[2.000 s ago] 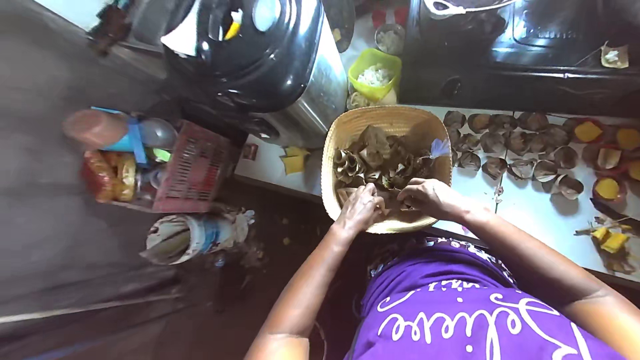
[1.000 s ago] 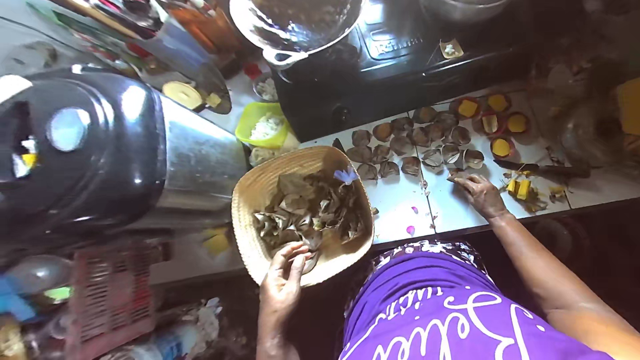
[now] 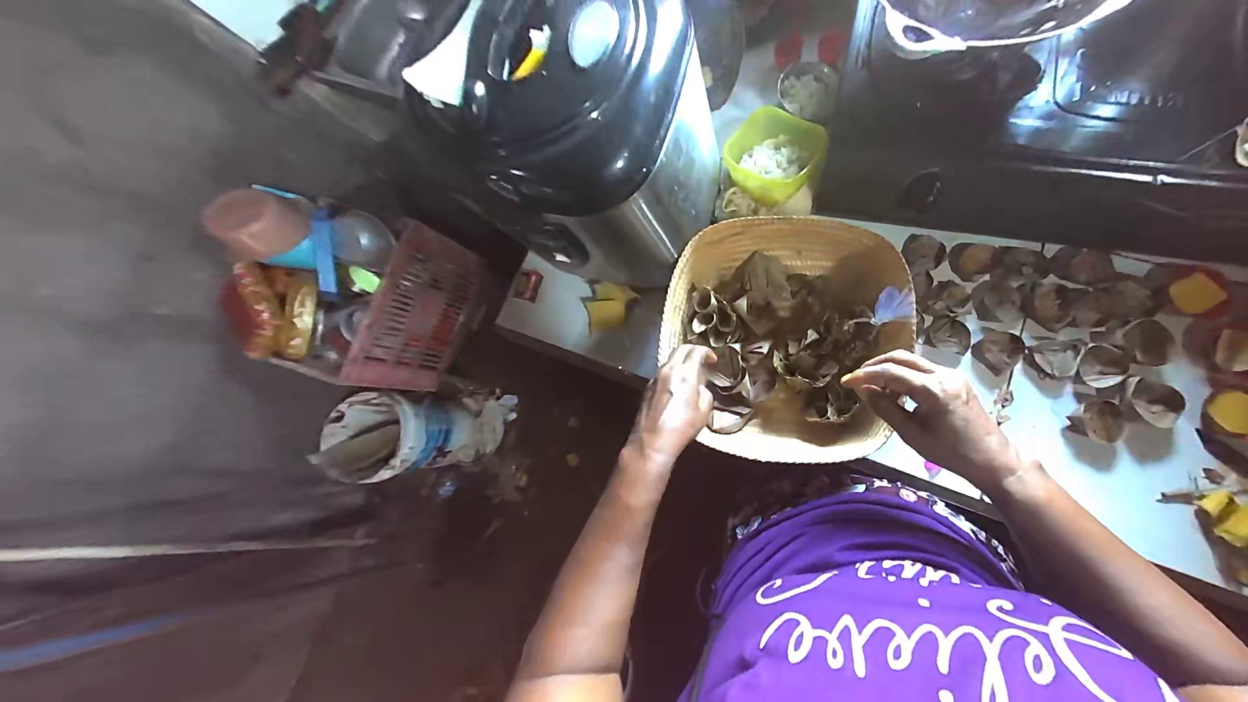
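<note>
A woven straw basket (image 3: 790,444) stands on the counter before me, holding dried-leaf cups (image 3: 717,317) and a pale purple flower (image 3: 892,304). At its lower left rim is my left hand (image 3: 680,395), fingers bent beside the leaf pieces; whether they grip one cannot be told. My right hand (image 3: 921,405) reaches over the right rim with its fingertips by the leaf cups, and its hold is unclear too. Rows of small brown leaf cups (image 3: 1053,302) cover the white counter (image 3: 1038,453) to the right of the basket.
A black-lidded metal appliance (image 3: 585,127) stands at the back left, with a yellow-green tub (image 3: 775,156) of white shreds beside it. A black stove (image 3: 975,146) runs behind the cups. A pink plastic basket (image 3: 414,312) and a white bucket (image 3: 390,434) lie left. Yellow pieces (image 3: 1199,292) sit far right.
My right hand was over the counter by the leaf cups one second ago and is now at the basket's right side. The view has swung left.
</note>
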